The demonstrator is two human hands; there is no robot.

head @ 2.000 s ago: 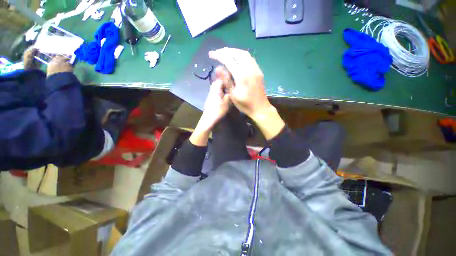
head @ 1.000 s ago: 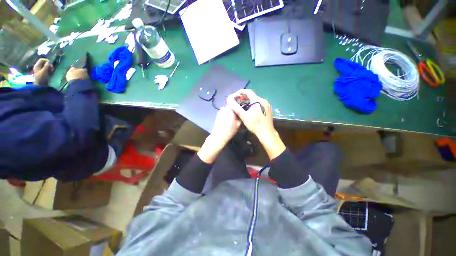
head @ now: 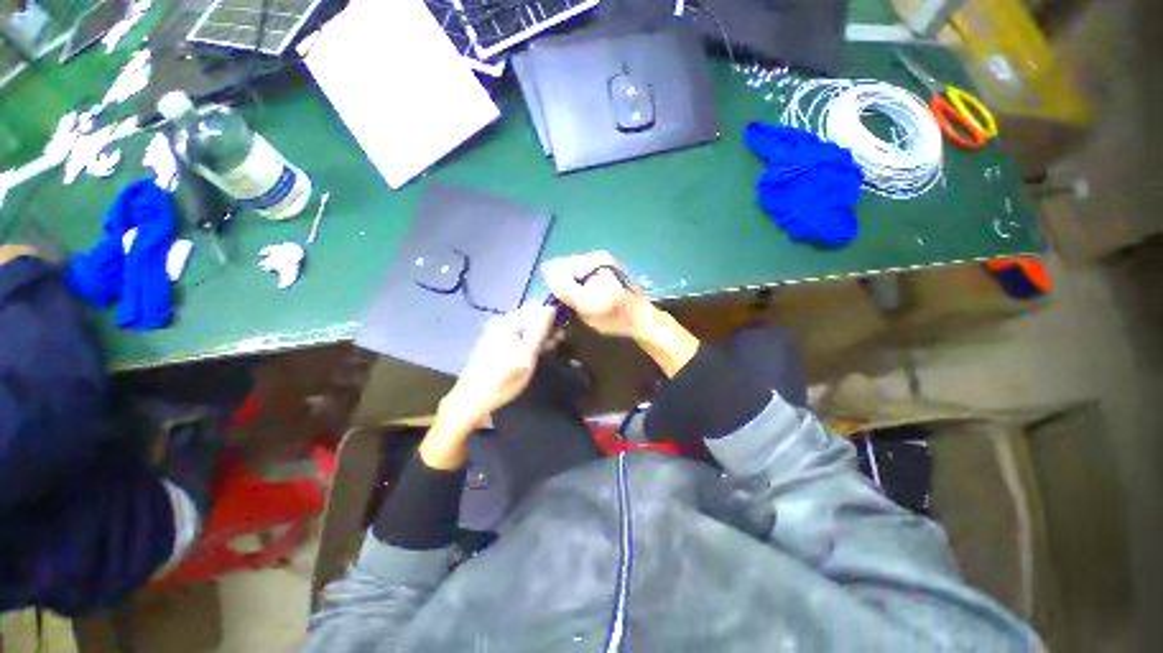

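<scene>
A solar panel [head: 427, 306] lies dark back up on the green bench, its near corner over the front edge. Its small black junction box [head: 441, 269] has a thin black output cable running right to my hands. My left hand [head: 509, 353] is closed on the cable close to the panel's right side. My right hand [head: 597, 296] touches it and holds a part of the same cable, with a dark loop showing over the fingers. The cable's end is hidden in the hands.
Stacked panels [head: 619, 102] and a white sheet [head: 401, 96] lie behind. A blue cloth [head: 809, 186], white wire coil [head: 889, 138] and scissors [head: 963, 117] lie right. A bottle [head: 249, 163] and another blue cloth [head: 131, 255] lie left. A neighbour's dark sleeve [head: 64, 434] is at far left.
The view has turned and shifted right. My hands have moved from over the panel to its right side, and a cable loop now shows over my right hand.
</scene>
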